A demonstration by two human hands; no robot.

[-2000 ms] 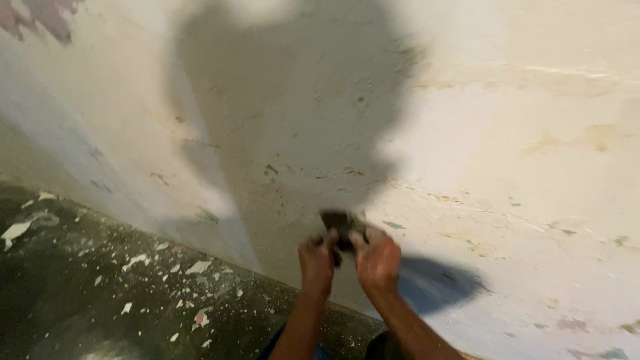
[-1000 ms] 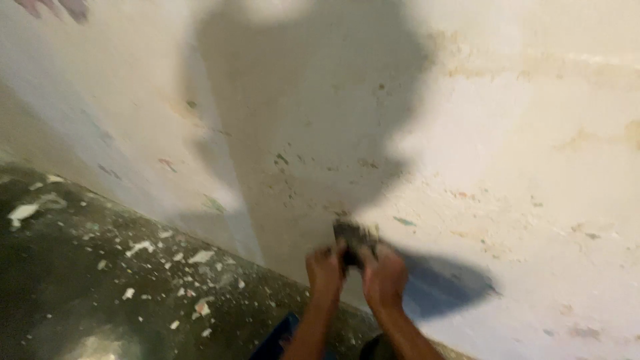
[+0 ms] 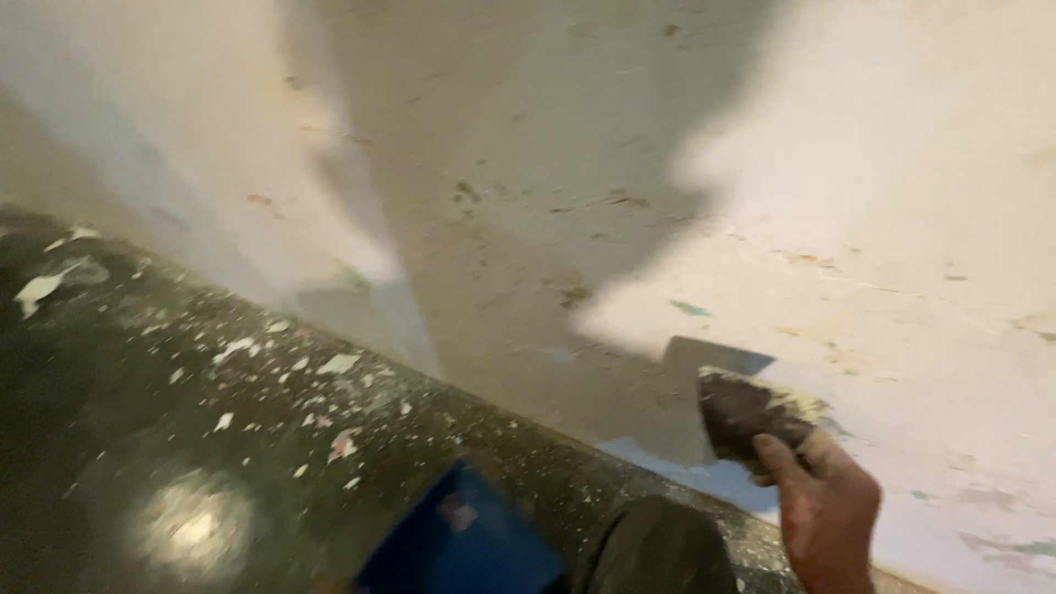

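Observation:
My right hand [image 3: 825, 503] grips a scraper [image 3: 751, 412] with a wide dark blade, low in front of the wall [image 3: 924, 272]. Pale scraped material clings along the blade's upper edge. The blade's far edge points up and left, and its shadow falls on the wall just above it. Whether the blade touches the wall I cannot tell. The wall is off-white, with small pits and patches of green, brown and orange. My left hand cannot be made out in the head view. A blue flat-sided object [image 3: 466, 536], partly cut off, is at the bottom edge.
A dark floor [image 3: 74, 429] meets the wall along a diagonal line. Pale paint flakes [image 3: 338, 363] and dust lie along that edge. A dark rounded shape [image 3: 664, 549], perhaps my knee or shoe, is at the bottom. My large shadow covers part of the wall.
Both hands were together on the scraper at the wall; now only my right hand holds it, farther right. My left hand has left the view. More of the blue object shows.

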